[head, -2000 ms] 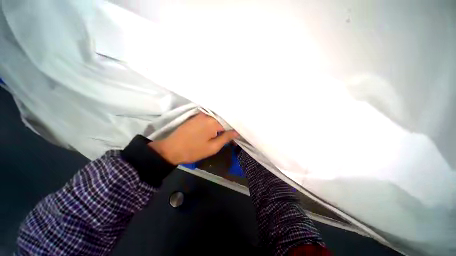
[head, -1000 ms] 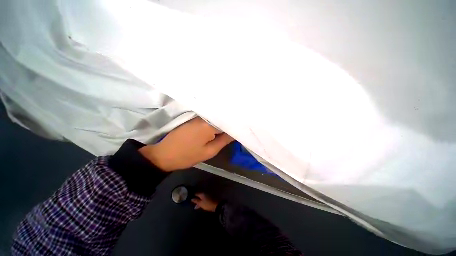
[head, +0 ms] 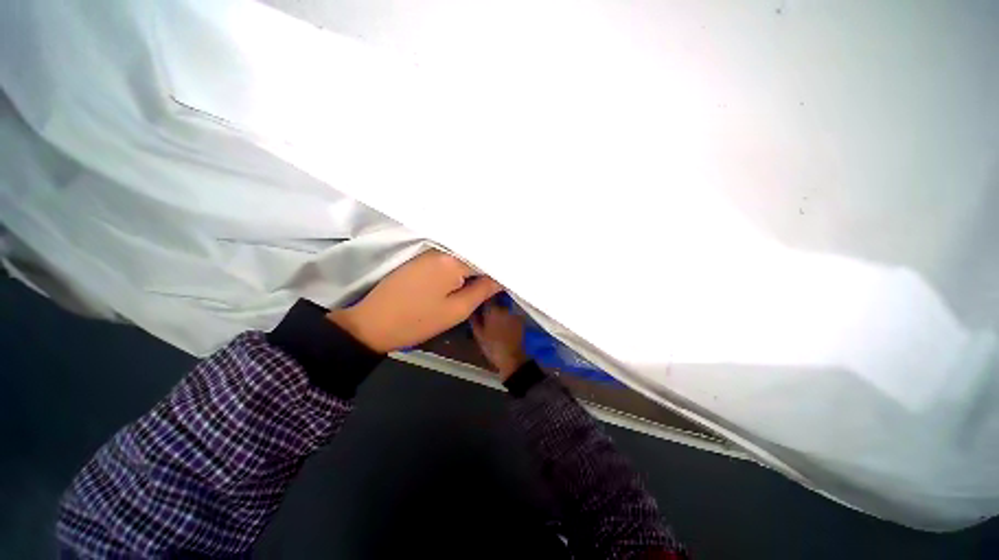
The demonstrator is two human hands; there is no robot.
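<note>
A large off-white cloth cover (head: pixel 274 208) hangs over a shelf and fills the upper view. My left hand (head: pixel 411 301) pinches the cover's edge and holds it lifted. My right hand (head: pixel 500 334) is under the lifted edge, just right of and below my left hand, over the brownish shelf surface (head: pixel 455 348). Its fingertips are dark and partly hidden by the cloth and my left hand, so I cannot tell if it holds anything. A blue thing (head: pixel 564 361), perhaps plastic, shows beside it under the cloth.
The shelf's pale front rail (head: pixel 646 427) runs slanting below the opening. The dark floor (head: pixel 438 470) lies below it. A small pale spot shows by my right sleeve at the bottom edge.
My right hand has moved up from the floor to under the cloth. The small round dark cup with a shiny top that stood beside it no longer shows on the floor. My left hand still holds the cloth.
</note>
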